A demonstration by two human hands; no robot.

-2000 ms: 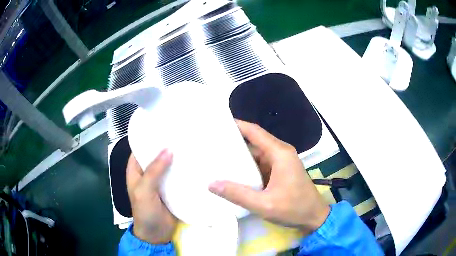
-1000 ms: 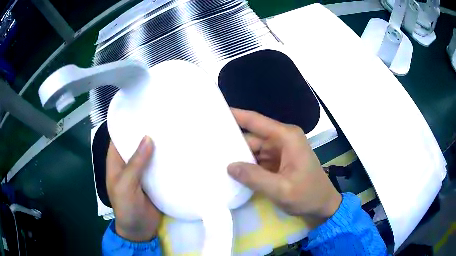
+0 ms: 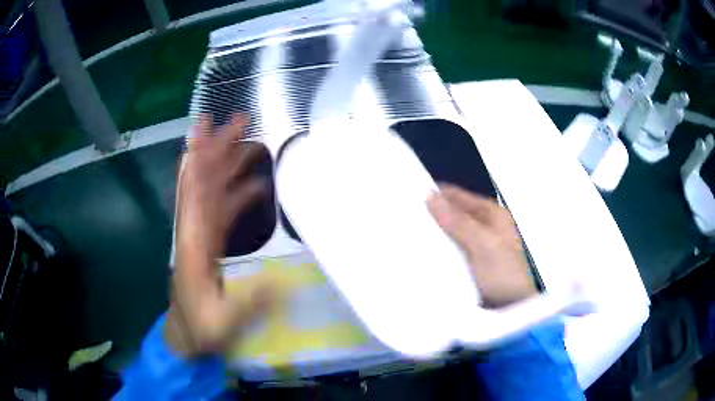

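The glossy white base [image 3: 376, 235] is blurred and tilted in front of me. One narrow arm reaches up from its far end and another white arm sticks out at its near right. My right hand [image 3: 490, 243] holds its right edge. My left hand [image 3: 215, 227] is off the base, blurred, with fingers apart above the left part of the pad sheets. The fanned stack of pad sheets [image 3: 235, 90] lies beneath, with black pads [image 3: 451, 153] showing on its top sheet. The base's underside is hidden.
A long white sheet [image 3: 568, 211] lies right of the stack. Several white bases with arms [image 3: 604, 153] stand at the far right. A support block with yellow tape [image 3: 306, 313] is at the near bench edge. A yellowish scrap [image 3: 90, 355] lies at lower left.
My left hand has let go of the base and moved up and left. The base has turned and shifted right in my right hand. The camera view has shifted.
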